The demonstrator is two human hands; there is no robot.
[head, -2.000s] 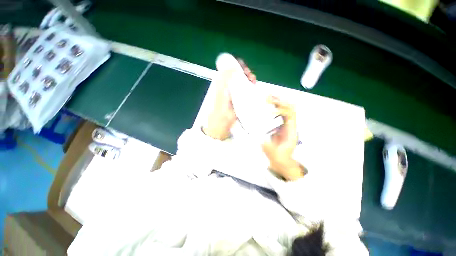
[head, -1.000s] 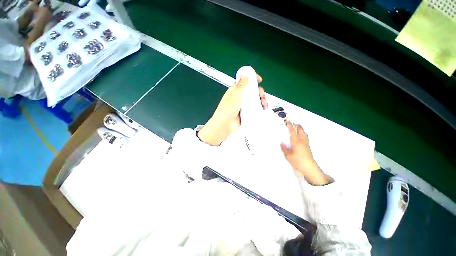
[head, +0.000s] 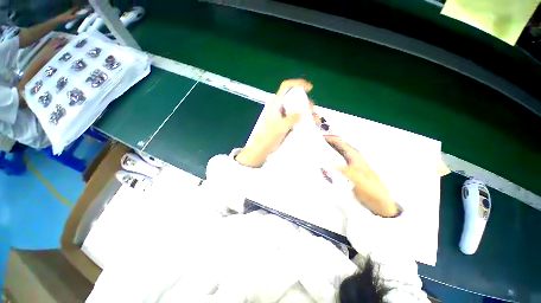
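My left hand [head: 270, 133] is closed around a white handheld device [head: 298, 102] above the white mat [head: 409, 154]. The device's rounded end shows between my fingers; its lower part blends into the overexposed mat. My right hand [head: 365, 180] is to the right, fingers pointing up-left, with the fingertips close to small dark details [head: 324, 123]. I cannot tell whether these belong to the held device or to something on the mat, nor whether my right fingers grip anything. A small dark mark [head: 326, 175] shows below my hands.
Another white device [head: 473, 219] lies on the green bench at right. The conveyor [head: 368, 83] runs behind the mat. A carton [head: 74, 231] at lower left holds devices [head: 135, 180]. A bagged parts tray [head: 89, 83], another person's arms [head: 41, 41] and a hanging yellow sheet [head: 489, 18] also show.
The device on the conveyor two seconds ago has left view. My left fingers now wrap over the held device's top end. My right fingertips have come nearer my left hand than one second ago.
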